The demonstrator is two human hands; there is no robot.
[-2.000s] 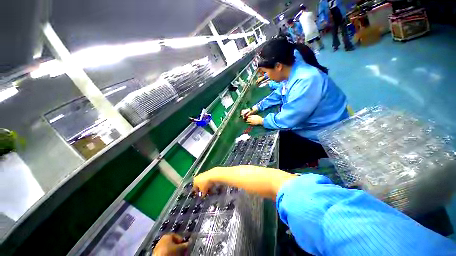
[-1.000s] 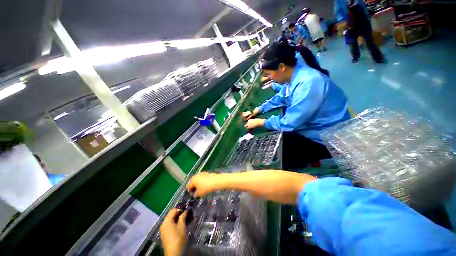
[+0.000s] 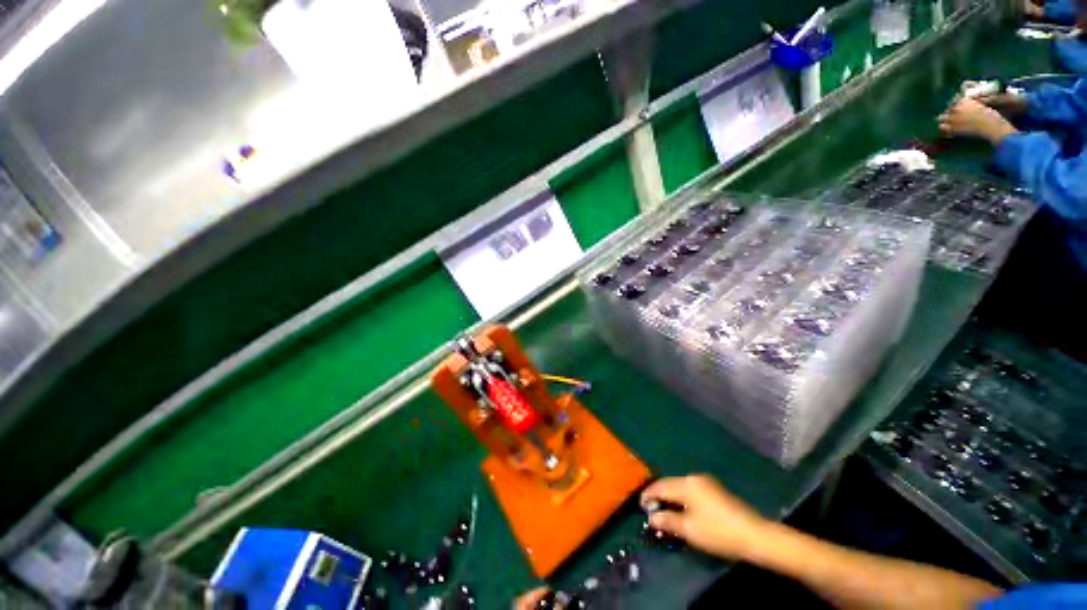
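Observation:
The orange toggle press (image 3: 572,500) stands on the dark green bench mat, its red lever grip (image 3: 510,403) folded down over the front. My right hand (image 3: 703,517) is at the right corner of its base, its fingertips closed on a small black part (image 3: 663,506). My left hand (image 3: 533,599) is mostly cut off by the bottom edge, in front of the base beside small black parts; its grip is hidden. More loose black parts (image 3: 417,572) lie left of the press. Whether the press nest holds a part is unclear.
A tall stack of clear blister trays (image 3: 763,358) stands right of the press, with a lower tray (image 3: 989,453) nearer me. A blue box (image 3: 292,572) is at the lower left. A yellow lead (image 3: 563,381) lies behind the press. Another person's hands (image 3: 977,119) are at the upper right.
The view has swung left and down to the press. My hands have left the top of the tray stack and are now low by the press base.

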